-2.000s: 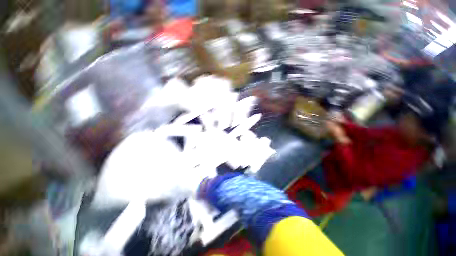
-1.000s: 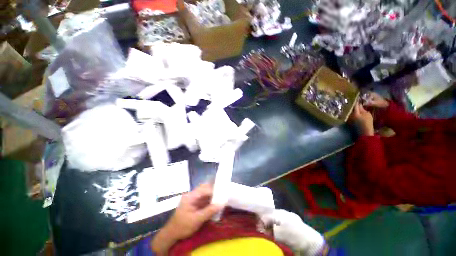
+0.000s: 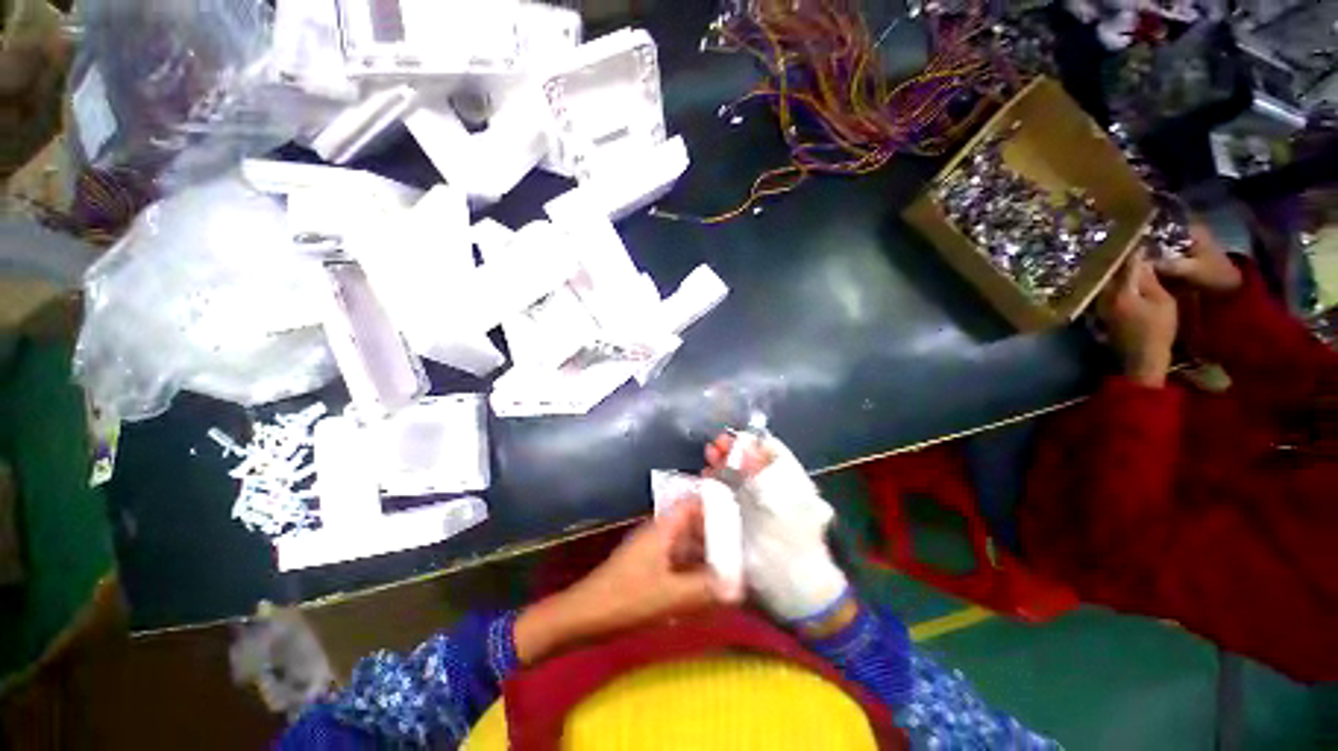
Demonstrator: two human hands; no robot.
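A white plastic housing [image 3: 721,537] is held close to my body at the bench's front edge. My left hand [image 3: 646,569] is bare and grips it from the left side. My right hand [image 3: 787,531] wears a white glove with bare fingertips and is on the right side of the piece. A small white part shows at its fingertips; its shape is too small to tell. More white housings [image 3: 426,286] are heaped on the dark bench [image 3: 587,458]. A loose pile of small white clips [image 3: 279,473] lies at the left.
A large translucent plastic bag [image 3: 206,301] bulges behind the clips. Reddish-brown wire leads [image 3: 836,81] lie at the back. An open box of tiny metallic parts [image 3: 1103,301] stands at the right, beside the hands of a person in red sleeves [image 3: 1174,499]. A red stool [image 3: 954,536] is below.
The view has shifted closer to the bench. My hands have come together around the housing, which now shows shorter and more upright. The gloved fingers have moved up to its upper end.
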